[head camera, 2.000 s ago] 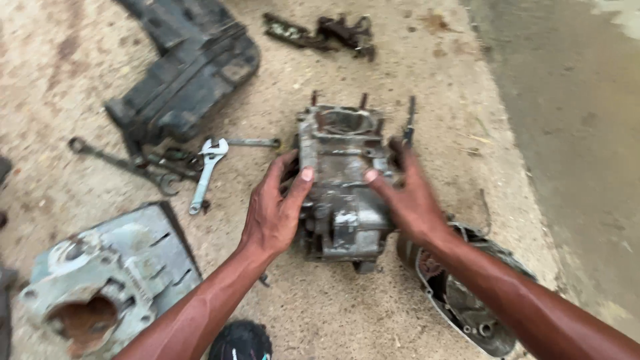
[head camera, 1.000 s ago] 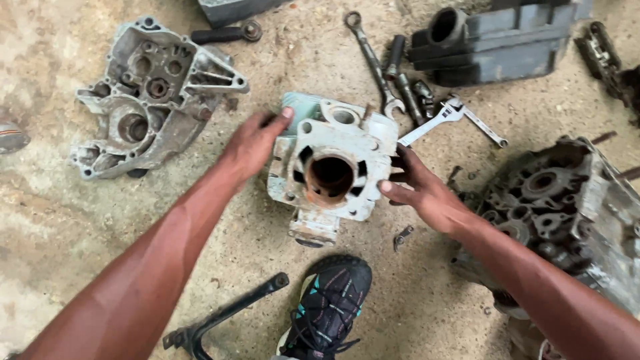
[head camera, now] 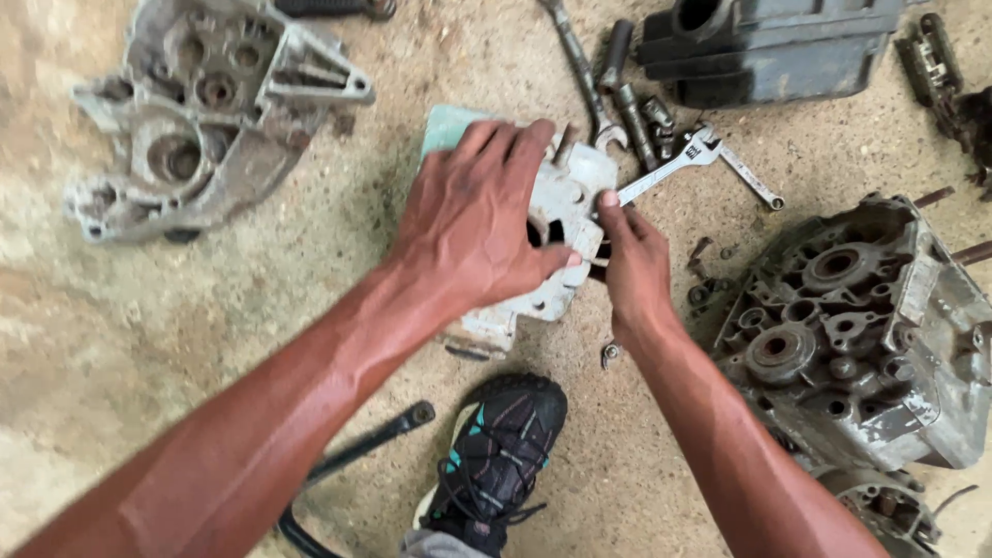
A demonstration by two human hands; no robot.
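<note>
A pale grey engine cylinder block (head camera: 570, 194) stands on the concrete between my hands. My left hand (head camera: 477, 213) lies across its top, fingers over the far side and thumb on the near face, covering much of the bore. My right hand (head camera: 637, 267) grips its right side, thumb on the top edge and fingers down by the fins. A flat light-green piece (head camera: 452, 126) shows behind my left fingers; whether it belongs to the block I cannot tell. Just beyond my right thumb lies an adjustable wrench (head camera: 666, 167), partly hidden by that hand.
An engine case half (head camera: 221, 155) lies at the upper left. A combination wrench (head camera: 575, 62), sockets (head camera: 637, 116) and a black plastic box (head camera: 775, 54) are beyond the block. A crankcase (head camera: 845, 333) sits at right, above a round housing (head camera: 883, 496). Nearer are a black lever (head camera: 364, 449) and a shoe (head camera: 500, 449).
The view has swung far over from the crankcase that was between my hands at first. Since the second frame, my left hand has moved from the block's left side onto its top.
</note>
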